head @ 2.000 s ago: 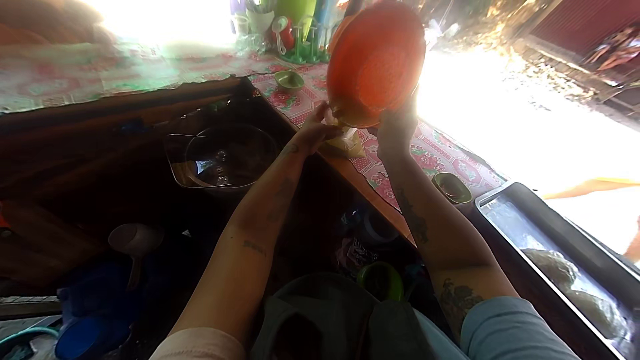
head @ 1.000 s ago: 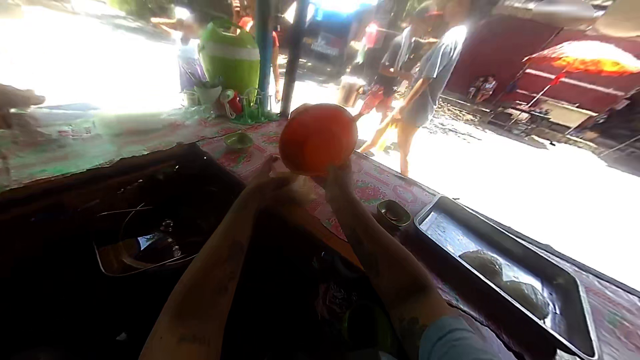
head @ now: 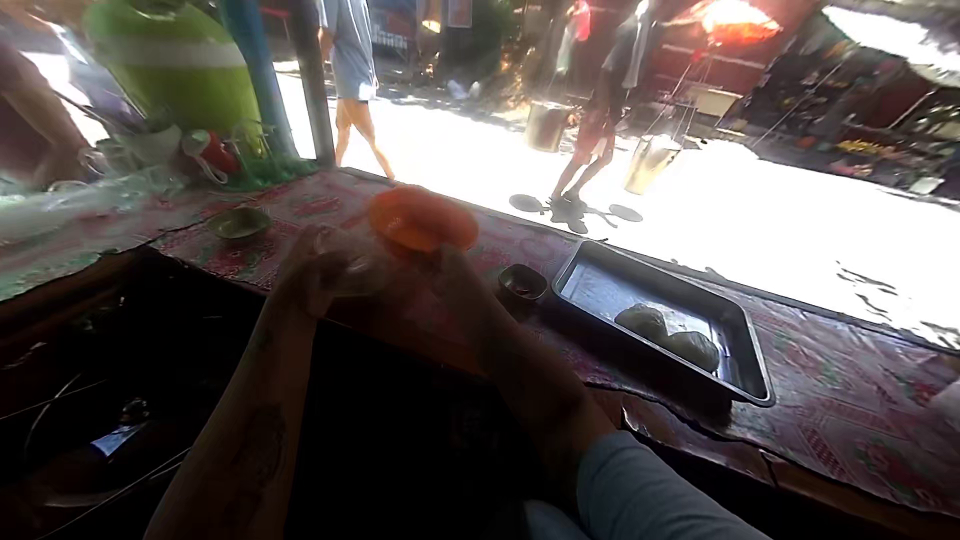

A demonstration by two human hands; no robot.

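Note:
My right hand (head: 450, 274) is at the near rim of an orange plastic bowl (head: 424, 217), which is low over the patterned tablecloth (head: 517, 244). To the left, my left hand (head: 319, 262) holds a clear plastic bag (head: 360, 274), blurred, its contents unclear. A small green dish (head: 238, 223) sits left of this hand. Right of my right hand is a small dark square bowl (head: 523, 283), beside a metal tray (head: 664, 281) holding two rounded, pale wrapped lumps (head: 691, 350).
A green drum (head: 176, 67) stands at the back left beside posts (head: 311, 82). Cups and a red-and-white container (head: 217, 154) are near it. A pan lies in the dark recess at lower left. People (head: 352, 82) are on the sunlit street beyond the table.
The orange bowl has come down from its raised, tipped position toward the tablecloth. My left hand, with the bag, is now apart from it. The view has swung up and right.

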